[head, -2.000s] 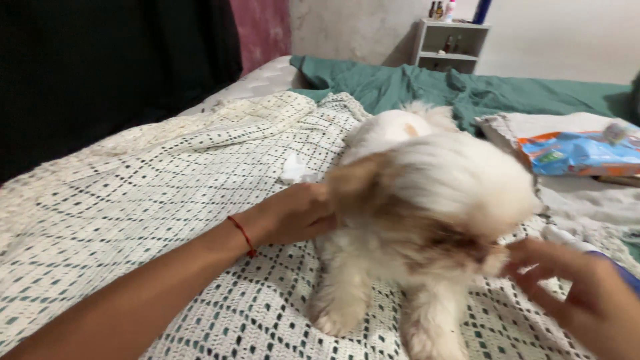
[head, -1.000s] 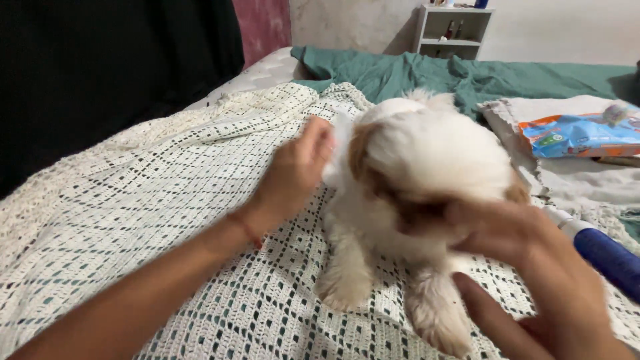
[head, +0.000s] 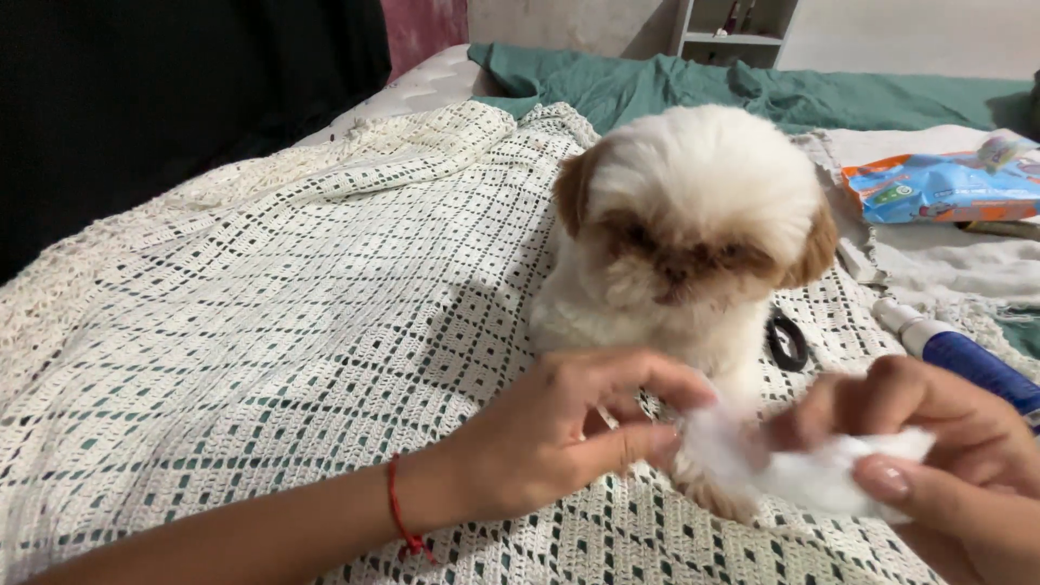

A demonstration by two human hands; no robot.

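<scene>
A small white puppy with brown ears and a brown muzzle point(head: 699, 211) faces me on a crocheted cream bedspread point(head: 325, 325). Just in front of its chest, my right hand point(head: 926, 455) pinches a crumpled white wipe or tissue point(head: 821, 471) between thumb and fingers. From the left, my left hand point(head: 569, 431), with a red string bracelet at the wrist, reaches to the blurred left end of that wipe; thumb and forefinger are at its edge, and whether they grip it is unclear. The hands and wipe partly hide the puppy's front legs.
Beside the puppy lies a black ring-shaped object point(head: 786, 340). A blue bottle with a white top point(head: 967, 353) rests at the right. Farther back are a blue and orange wipes packet point(head: 942, 191), a green sheet point(head: 634, 89) and a small grey shelf point(head: 731, 36).
Both hands have left the puppy's head and side and come together in front of it, at the white wipe. The puppy's head has risen to face forward.
</scene>
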